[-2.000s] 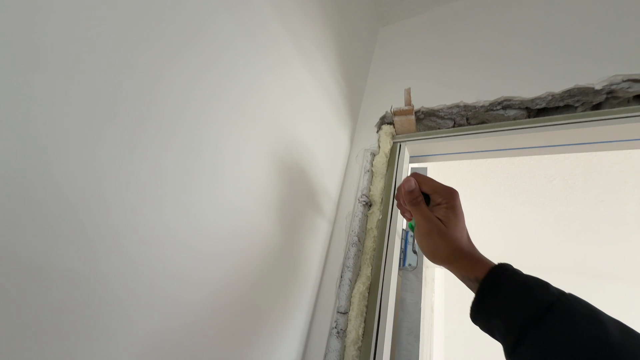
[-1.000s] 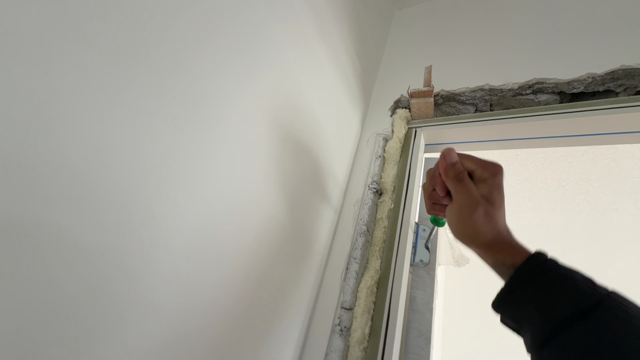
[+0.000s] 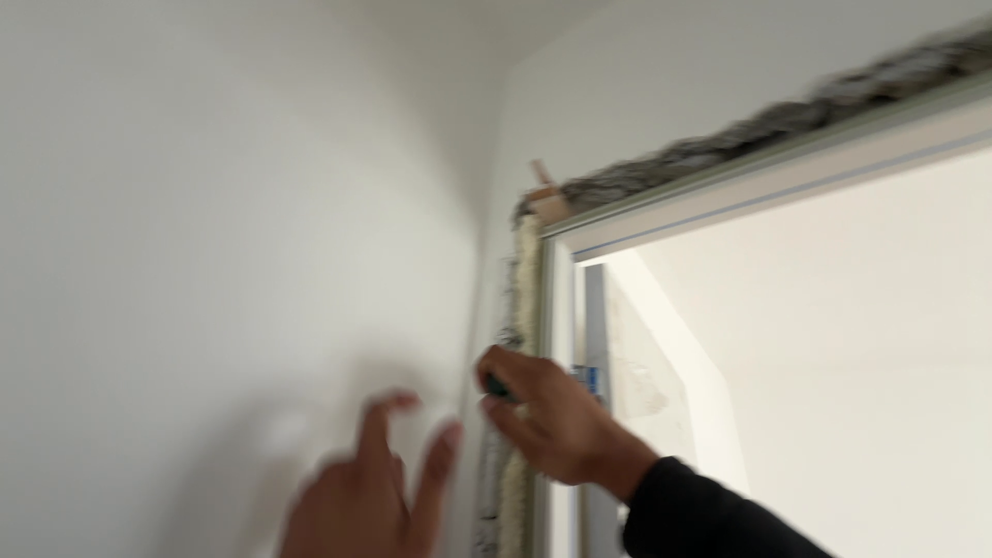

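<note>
My right hand [image 3: 550,418], in a black sleeve, is closed around a dark green handle [image 3: 496,385]; the rest of that tool is hidden. It is in front of the left side of a pale door or window frame [image 3: 559,310] and the strip of yellowish expanding foam [image 3: 528,287] beside it. Blurred, my left hand [image 3: 368,480] is raised at the lower middle, fingers apart, with nothing seen in it. Behind my right wrist, a metal bracket with a blue part [image 3: 589,378] shows on the frame's inner side.
A white wall [image 3: 194,232] fills the left. Rough broken masonry [image 3: 697,151] runs along the frame's top edge, and a wooden wedge [image 3: 549,203] sits at its upper left corner. Bright wall surface [image 3: 852,349] shows through the opening.
My left hand has come into view. My right hand has moved down and left from the frame's inner side, where it held the green-handled tool by the bracket.
</note>
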